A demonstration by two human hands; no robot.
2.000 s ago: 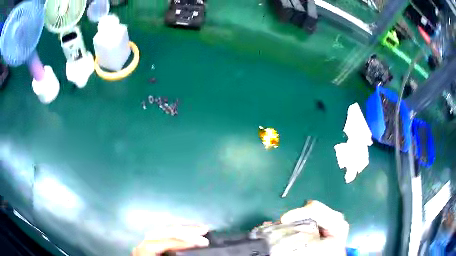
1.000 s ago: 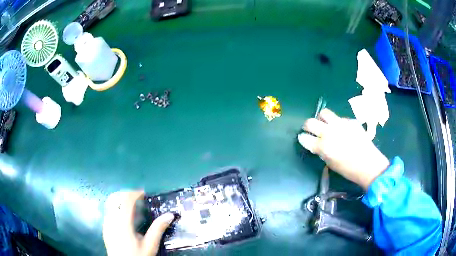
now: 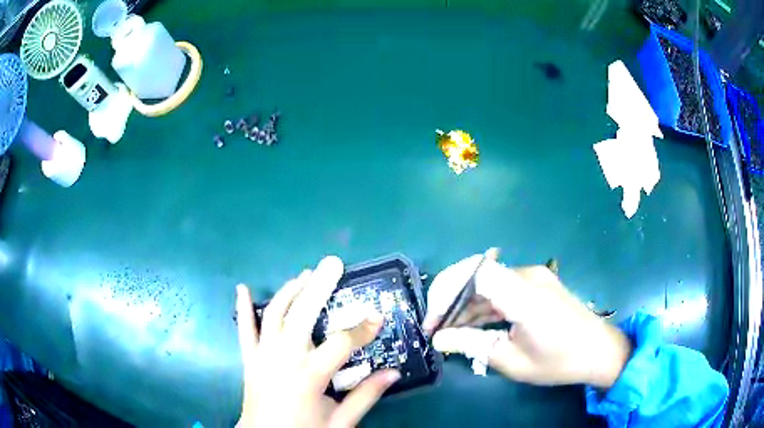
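Note:
The camera housing (image 3: 429, 368) lies near the front of the bench, with the circuit board (image 3: 410, 341) in it. My left hand (image 3: 306, 351) lies over the left part of the housing and board, fingers spread, thumb and fingertips on the board. My right hand (image 3: 523, 322) is at the housing's right edge and holds the tweezers (image 3: 466, 294) slanted, points down toward that edge. The tweezers' tips are partly hidden by my fingers. The air blow gun is mostly hidden under my right hand; a small part shows right of it.
An amber film clump (image 3: 459, 151) and small dark parts (image 3: 251, 130) lie mid-bench. White wipes (image 3: 630, 142) and a blue parts bin (image 3: 670, 88) are at right. A white bottle (image 3: 149, 63), tape roll (image 3: 191, 84) and fans (image 3: 50, 39) stand at left.
My right hand has picked up the tweezers and come left to the housing's right edge. My left hand has moved right, from the housing's left side onto the board. The view has shifted slightly.

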